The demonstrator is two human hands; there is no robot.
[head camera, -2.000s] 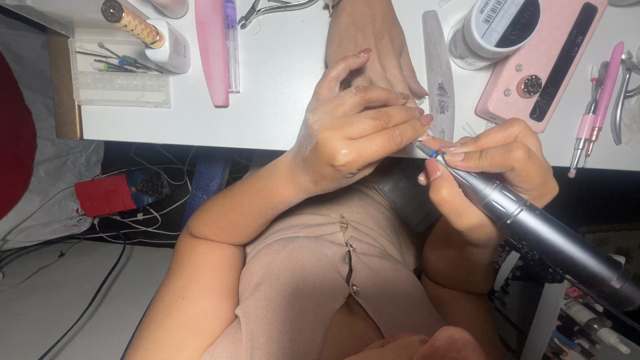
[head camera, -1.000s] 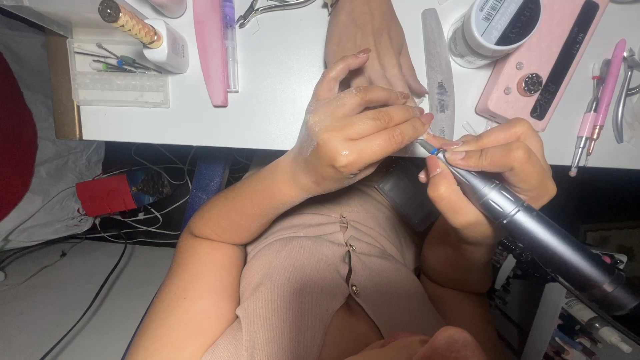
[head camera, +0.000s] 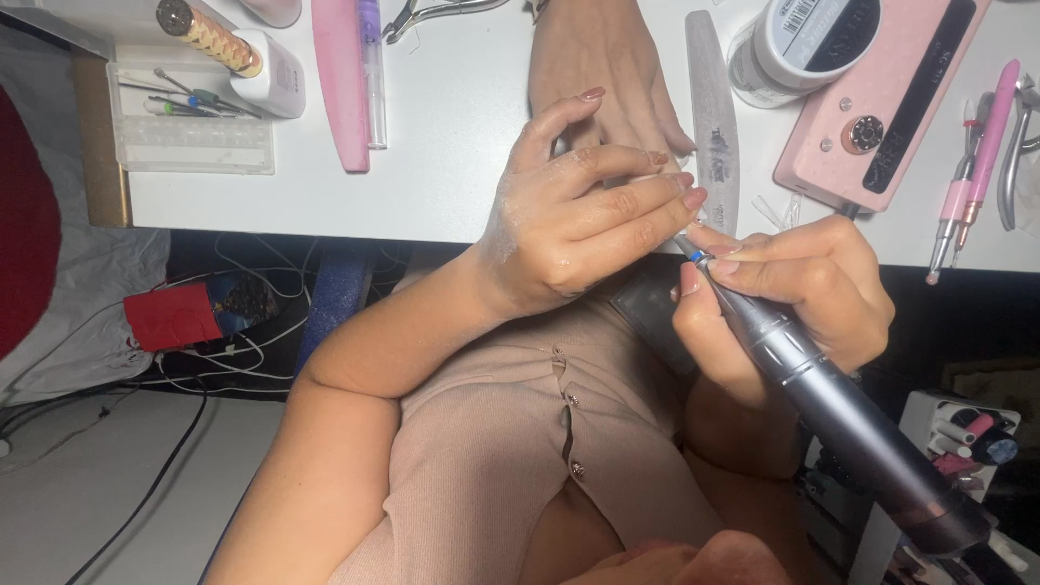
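My right hand [head camera: 780, 301] grips a dark metallic electric nail drill handpiece [head camera: 845, 422]. The slim bit [head camera: 685, 242] at its tip, beside a blue ring, points at a fingertip of another person's hand [head camera: 601, 73]. My left hand [head camera: 585, 219], dusted with white powder, lies over that hand's fingers and holds them near the table edge; which finger it pinches is partly hidden. A grey nail file [head camera: 713, 122] lies just right of the other person's hand.
Around the white table [head camera: 422, 171] are a pink nail file [head camera: 340, 81], a clear box of drill bits [head camera: 191, 142], a white bottle [head camera: 272, 77], a white jar [head camera: 756, 65], a pink drill control unit [head camera: 877, 106], pink-handled tools [head camera: 987, 146] and metal nippers [head camera: 439, 10]. Cables [head camera: 244, 349] hang below left.
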